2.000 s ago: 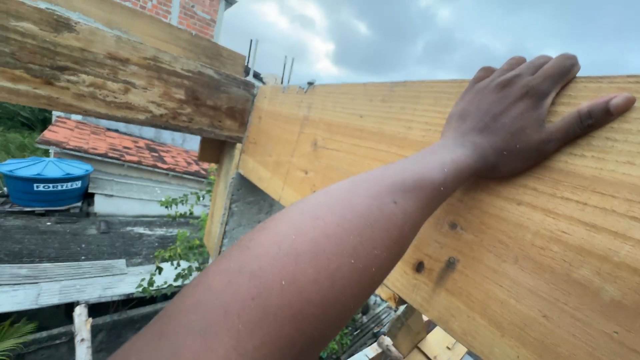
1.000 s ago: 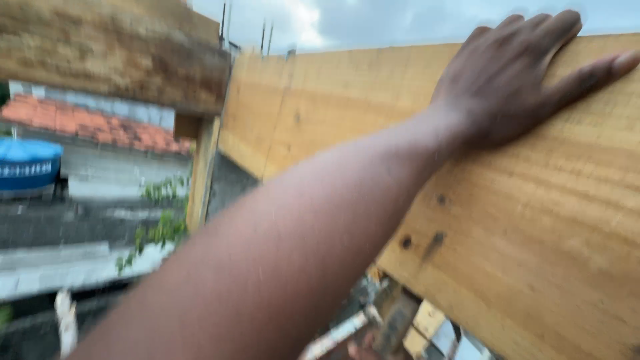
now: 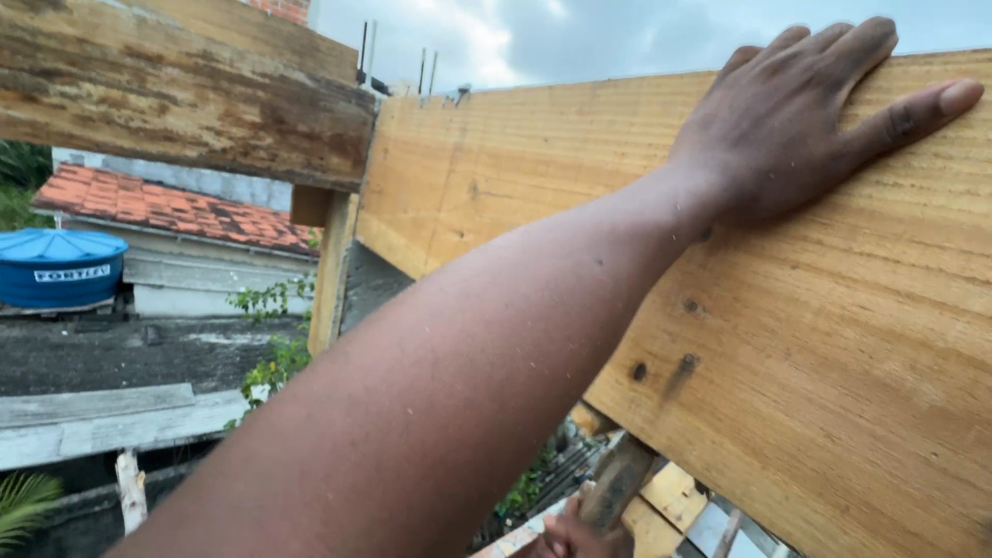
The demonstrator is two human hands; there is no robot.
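My left hand (image 3: pixel 790 128) lies against the near face of a wide wooden plank (image 3: pixel 852 333), its fingers hooked over the top edge and its thumb spread to the right along the face. The fingertips are hidden behind the edge. At the bottom, partly out of frame and under the plank, my right hand (image 3: pixel 581 535) is closed around a worn, stick-like piece (image 3: pixel 620 477); its kind is not clear. Knots or small holes mark the plank's lower part. At its far end, the plank meets a weathered wooden beam (image 3: pixel 186 93).
A short upright timber (image 3: pixel 332 271) stands below the beam joint. Thin metal rods (image 3: pixel 368 54) rise behind it. Lower down are a blue water tank (image 3: pixel 62 267), a red tiled roof (image 3: pixel 178 205), grey roof sheets (image 3: pixel 155 415) and green plants (image 3: pixel 279 364). Boards (image 3: pixel 674 496) show under the plank.
My right hand and the worn piece in it have come into fuller view beneath the plank. My left hand keeps its place on the plank.
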